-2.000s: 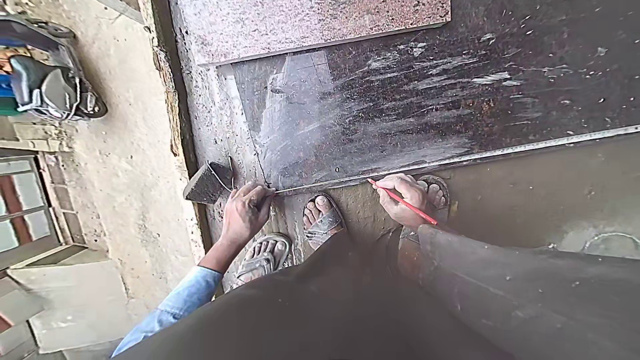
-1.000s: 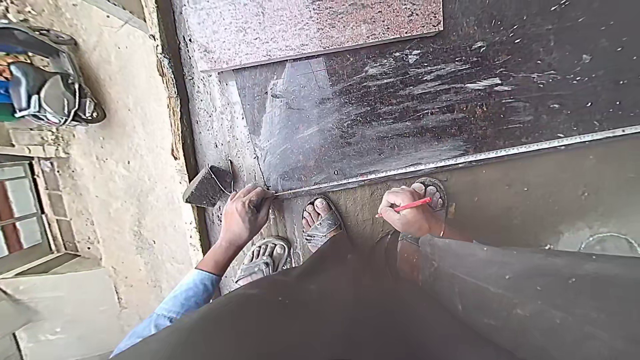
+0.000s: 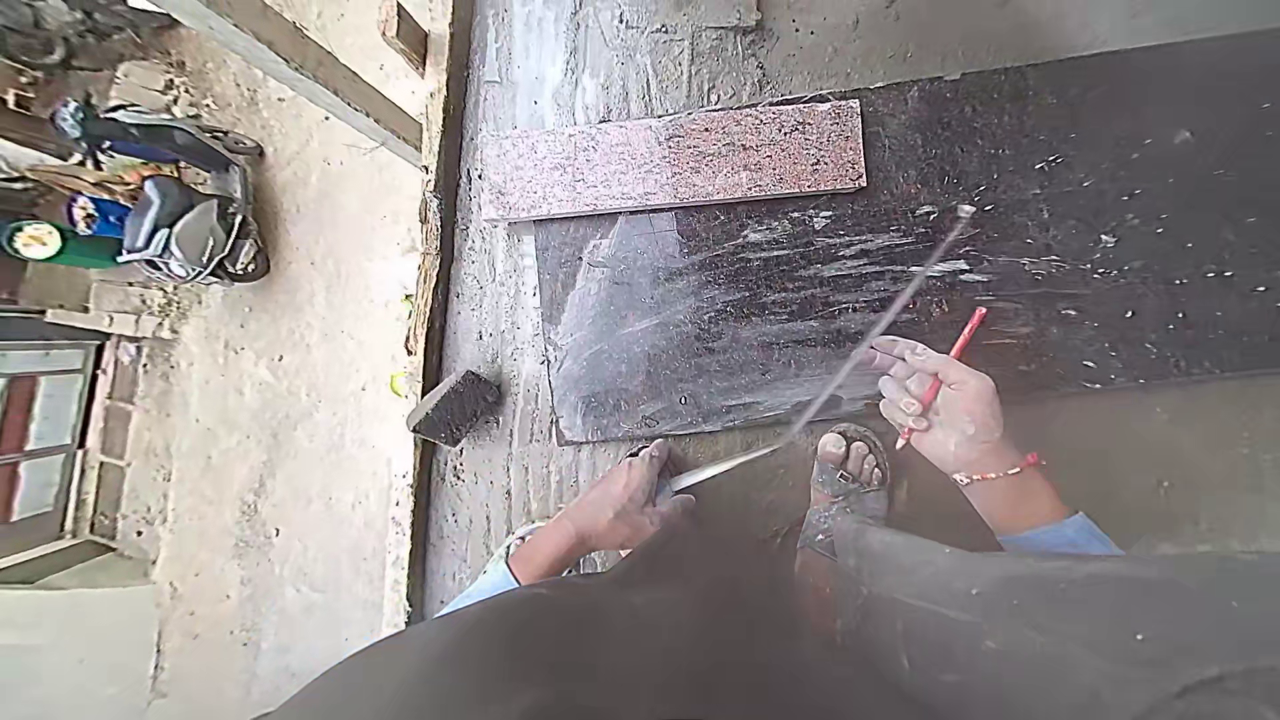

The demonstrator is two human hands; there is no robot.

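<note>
My left hand (image 3: pixel 622 503) holds the case end of a tape measure, mostly hidden by the fingers. The tape's blade (image 3: pixel 850 365) runs slanting up and right from it, blurred, over a dark polished stone slab (image 3: pixel 720 320). A red pencil (image 3: pixel 935 390) is held in my right hand (image 3: pixel 940 405), just right of the blade, with some fingers spread; whether they touch the blade I cannot tell. A pinkish speckled stone piece (image 3: pixel 680 160) lies on the slab's upper left part.
A dark block (image 3: pixel 455 408) sits left of the slab, near the raised ledge's edge (image 3: pixel 432 300). My sandalled foot (image 3: pixel 848 480) stands close below the slab. Beyond the ledge is a lower yard with a parked scooter (image 3: pixel 195 215) and a green drum (image 3: pixel 60 245).
The tape blade has come off the slab's near edge and now slants across it. My right hand has moved up over the slab, still with the red pencil. The view has shifted.
</note>
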